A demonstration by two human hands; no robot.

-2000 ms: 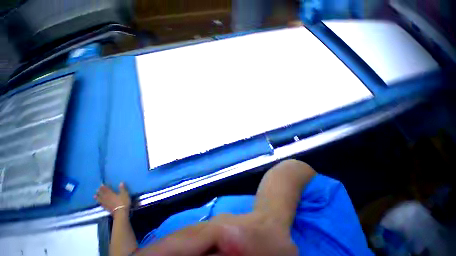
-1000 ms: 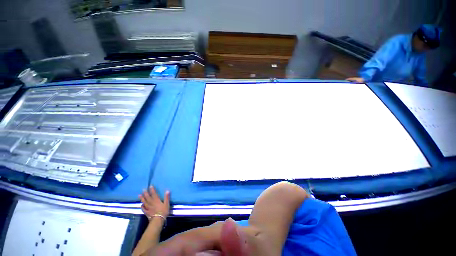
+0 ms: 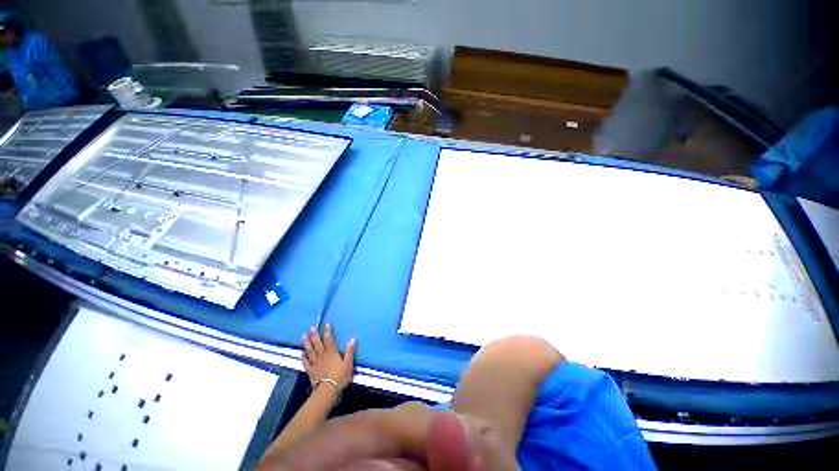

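Observation:
My left hand (image 3: 328, 359), with a thin bracelet at the wrist, rests palm down at the front edge of the blue padded surface (image 3: 377, 230), fingers apart and empty. My right arm is bent, its elbow towards the line. Part of my right hand (image 3: 449, 443) shows blurred and very close at the bottom edge; its fingers are mostly hidden, and I cannot tell whether it holds anything. A large white reflector sheet (image 3: 589, 258) lies right of my left hand. A silver ribbed metal back plate (image 3: 184, 202) lies to the left, with a small blue packet (image 3: 270, 294) by its corner.
A metal rail (image 3: 221, 345) edges the line. Below it, at the left, is another white sheet (image 3: 138, 396) with small dark squares. A blue-sleeved person (image 3: 810, 152) is at the far right, another person (image 3: 39, 69) at the far left. Brown cartons (image 3: 534, 92) stand behind.
The view has swung left and right again, so the panels sit at different places in the picture. My left hand stays spread on the front edge. My right arm remains bent.

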